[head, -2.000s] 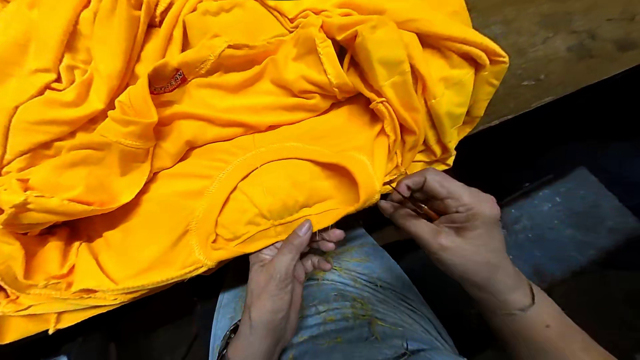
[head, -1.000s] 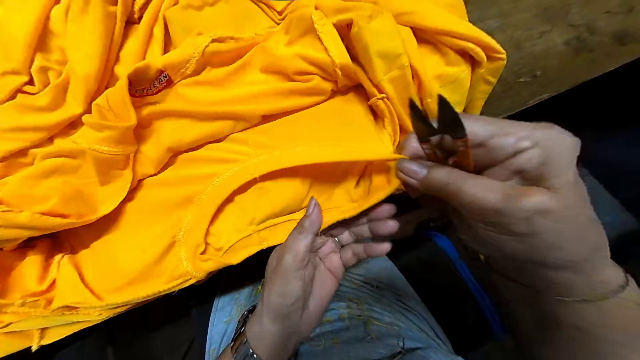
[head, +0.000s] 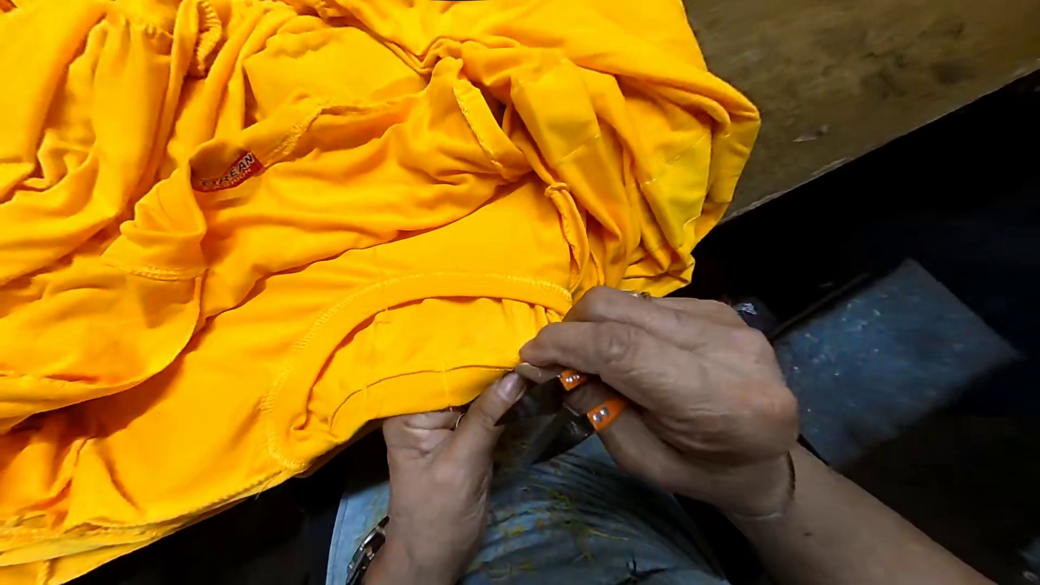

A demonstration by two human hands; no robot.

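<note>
A yellow knit garment [head: 455, 211] lies bunched over the table, its curved, stitched opening band [head: 422, 284] close to me. My left hand [head: 447, 479] pinches the near edge of this opening between thumb and fingers. Thread snips [head: 561, 418] with dark blades and orange handles sit in my right hand [head: 682, 390], blades apart and pointing left and down beside my left thumb. The thumb and forefinger of my right hand touch the cloth edge at the right end of the opening. A red label [head: 231, 172] with writing shows on the garment.
The brown tabletop [head: 845, 89] shows at the upper right, with its edge running diagonally. Lower right, a grey-blue flat panel [head: 894, 357] lies below table height in a dark area. My lap in blue jeans [head: 601, 528], with yellow thread bits on it, is under my hands.
One second ago my right hand held the snips raised, blades upward, with the band stretched out to the right; now it is lower and further left. My left hand has closed on the cloth edge.
</note>
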